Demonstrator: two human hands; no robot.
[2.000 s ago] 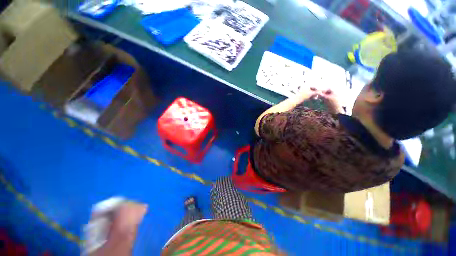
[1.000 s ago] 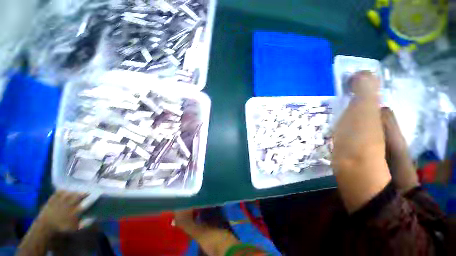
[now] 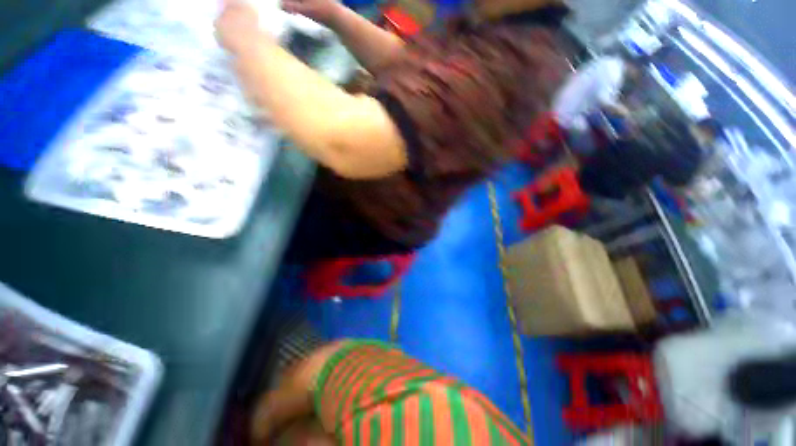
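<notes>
A white tray [image 3: 150,370] with a jumbled heap of slim silver metal parts [image 3: 39,392] lies at the bottom left, cut off by the edges. A bare part of my arm, blurred, comes out of my orange-and-green striped sleeve at the bottom centre, to the right of this tray and past the bench edge. No right hand can be made out at its end. My left hand is not in view. I see nothing held by me.
On the green bench [image 3: 96,253], a white tray [image 3: 157,144] of small white parts lies beside a blue tray [image 3: 52,96]. A neighbouring person's arms [image 3: 323,122] reach over the bench. Red stools [image 3: 554,199] and a cardboard carton [image 3: 567,283] stand on the blue floor.
The view has swung right from the trays towards the neighbour and the aisle. The metal-parts tray has moved to the bottom left corner, and my left hand has left the picture.
</notes>
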